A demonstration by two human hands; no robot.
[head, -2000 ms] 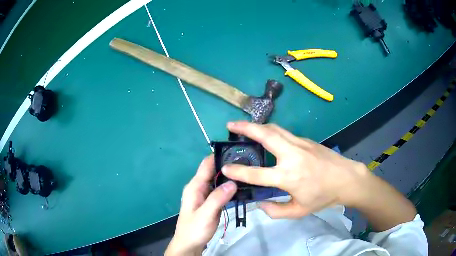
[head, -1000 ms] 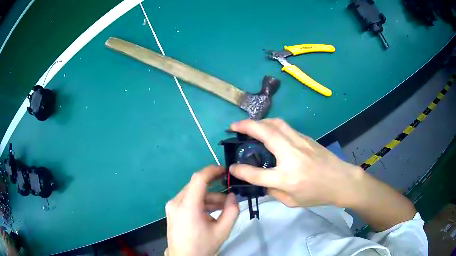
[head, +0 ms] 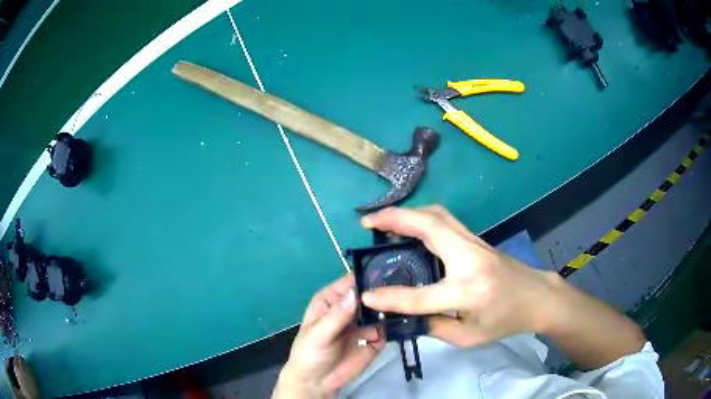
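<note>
A black plastic motor unit point(head: 396, 273) is held over the bench edge, its round dark face upward and a forked black piece pointing down toward the wearer. My right hand point(head: 475, 284) grips it from the right, with fingers on its top end and across its face. My left hand point(head: 331, 327) holds its lower left side. A small white tip shows by the left fingers; most of the wires are hidden. The claw hammer point(head: 288, 117) lies just beyond the unit, its dark head nearest. The side cutters point(head: 477, 117) with yellow handles lie open to its right.
Set-aside black units point(head: 68, 160) stand at the left, with more point(head: 58, 279) below them. Another unit point(head: 577, 35) with a shaft lies at the upper right, beside a black heap point(head: 670, 23). The teal bench point(head: 195, 234) curves past my body. A person's fingers point(head: 22, 378) show at the lower left.
The unit and both hands have moved slightly down and right. My left hand was apart from the unit's lower side a second ago and is now against it. The hammer's claw is now uncovered.
</note>
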